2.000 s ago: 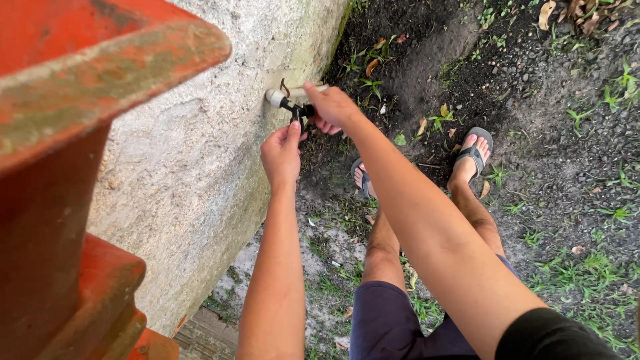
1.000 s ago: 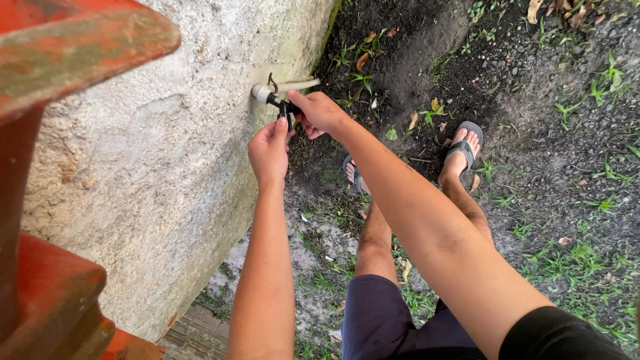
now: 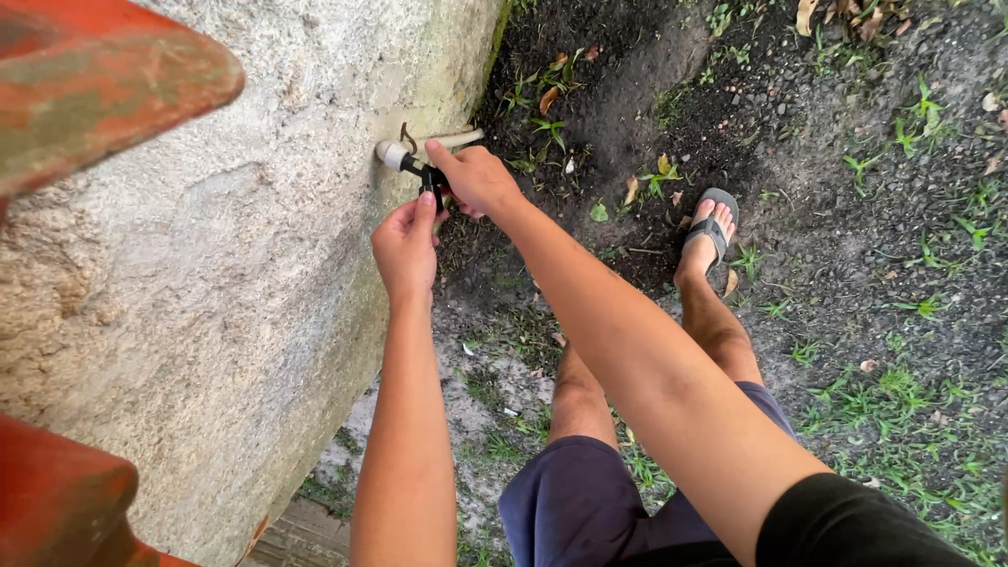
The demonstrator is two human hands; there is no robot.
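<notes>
A black plastic tap (image 3: 428,175) sticks out from a white pipe fitting (image 3: 390,154) at the rough wall. My left hand (image 3: 407,248) pinches the tap's lower end between thumb and fingers. From the other side, my right hand (image 3: 477,181) grips the tap's body, its thumb lying along the top and its fingers curled beneath. The two hands nearly meet, and they hide part of the tap. Just behind them a pale pipe (image 3: 453,140) runs along the foot of the wall, with a thin rusty hook (image 3: 407,138) beside it.
A rough plastered wall (image 3: 236,260) fills the left side. Weathered red-painted pieces (image 3: 118,87) jut in at the near left. Dark soil with grass tufts and dry leaves (image 3: 631,190) lies to the right, where my sandalled foot (image 3: 711,228) stands. Wooden-looking boards (image 3: 303,535) show at the bottom.
Both hands stay at the tap, with only small shifts of the fingers. One sandalled foot, seen beside the right forearm earlier, is now hidden.
</notes>
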